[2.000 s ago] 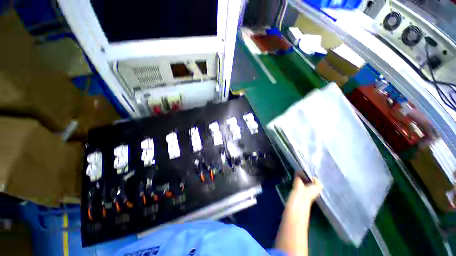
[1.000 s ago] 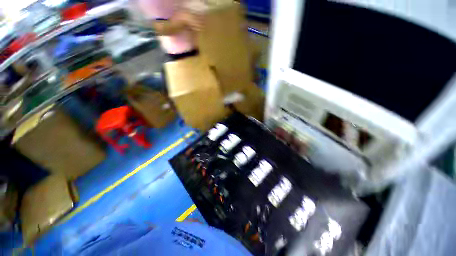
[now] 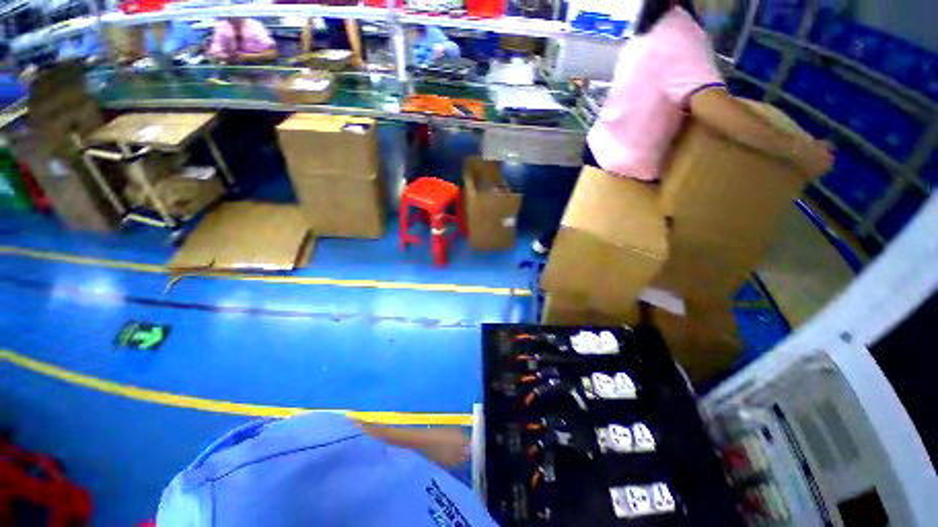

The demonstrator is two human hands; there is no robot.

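Note:
The test bench's black top (image 3: pixel 607 504) lies at the lower right, with a row of white socket-like blocks (image 3: pixel 625 437) and thin dark and orange leads (image 3: pixel 542 424) on it. My left hand (image 3: pixel 442 443) is small and blurred at the near left edge of this top, beyond my blue sleeve. Its fingers are not clear, and a narrow pale edge (image 3: pixel 478 443) shows beside it. I cannot tell whether it touches or holds that edge. My right hand is out of the picture.
A person in pink (image 3: pixel 658 98) stands behind the bench with an arm over tall brown cartons (image 3: pixel 607 221). A white cabinet (image 3: pixel 895 288) is at the right. A red stool (image 3: pixel 432 211), cartons (image 3: pixel 334 175) and flattened cardboard (image 3: pixel 242 239) stand across the blue floor. Workers sit at the far line.
The view has swung left, away from the green bench and the wide whitish tray held in my right hand two seconds ago. The person in pink and my left hand now show.

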